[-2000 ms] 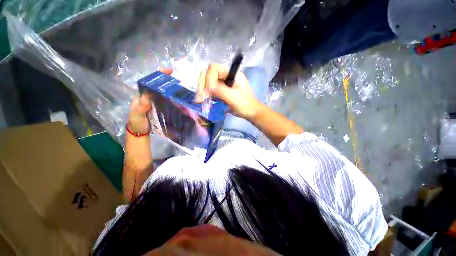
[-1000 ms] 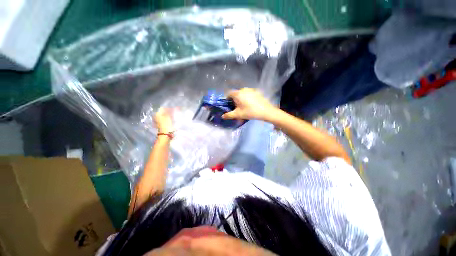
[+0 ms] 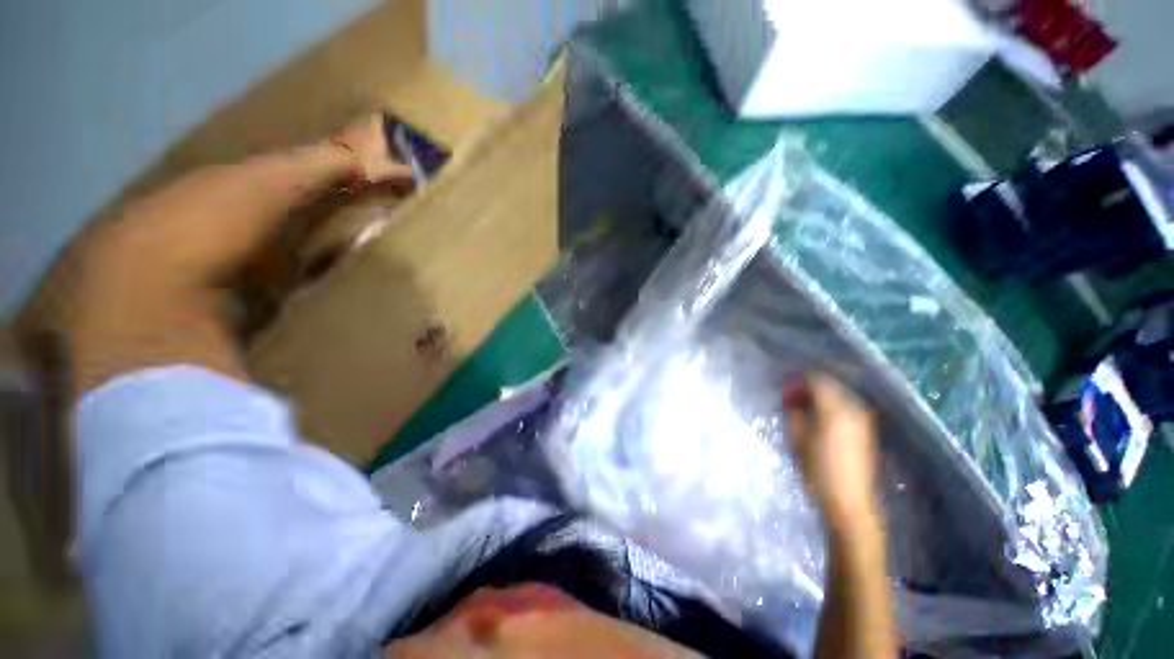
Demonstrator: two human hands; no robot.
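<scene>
My left hand (image 3: 367,152) reaches into the open brown carton (image 3: 438,245) at the upper left and grips a small dark blue box (image 3: 416,146). The box is partly hidden by my fingers and sits by the carton's inner edge. My right hand (image 3: 837,431) is blurred, over the clear plastic bag (image 3: 682,451) at the centre right; whether it holds something cannot be told. The bag holds crinkled clear film and drapes over the table edge.
The green table (image 3: 901,193) runs along the right. A white box (image 3: 856,58) stands at its back. Dark blue boxes (image 3: 1062,213) lie at the right. A dark red object (image 3: 1062,32) shows in the top right corner.
The view has swung left. The blue box, earlier in my right hand over the bag, is now in my left hand at the carton. My left arm has stretched out to the left.
</scene>
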